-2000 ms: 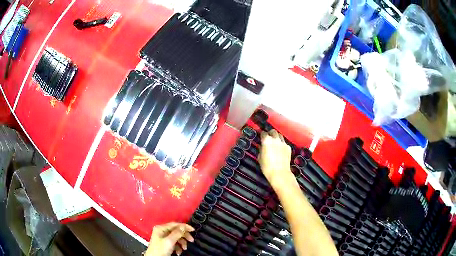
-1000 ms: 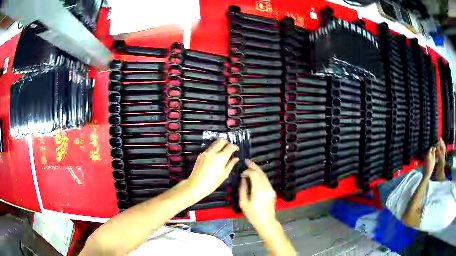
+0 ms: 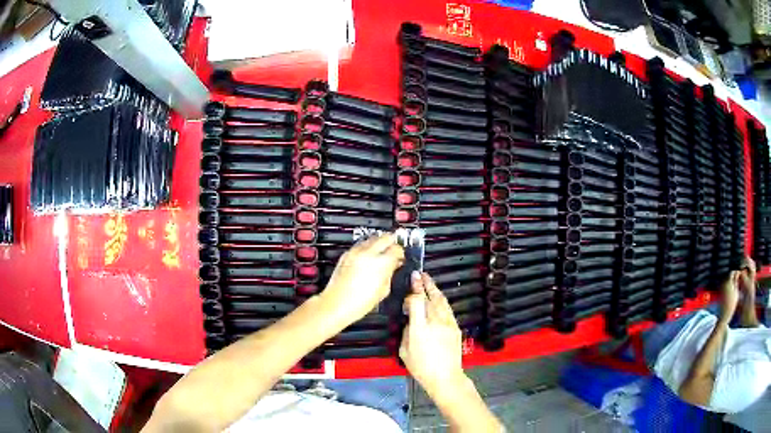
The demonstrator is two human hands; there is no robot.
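Observation:
Long columns of black handle-like parts (image 3: 254,182) lie side by side on the red sheeting, with oval ring heads at their left ends. My left hand (image 3: 365,272) and my right hand (image 3: 431,326) meet over the third column near the bench's front edge. Between them they hold a short black part (image 3: 404,286) with a shiny clear edge. Small clear strips (image 3: 409,238) show just above my fingers. The fingers hide much of the held part, so its full shape cannot be told.
Wrapped bundles (image 3: 101,156) lie left of the grey metal post (image 3: 139,59). A wrapped pack (image 3: 592,100) sits on the right-hand columns. A white sheet (image 3: 279,30) lies behind. Another person's hands (image 3: 740,287) are at the right end of the bench.
Two seconds ago my hands were apart over the left columns; now they are together on a black part. Since one second ago they have barely moved, and the view has shifted slightly.

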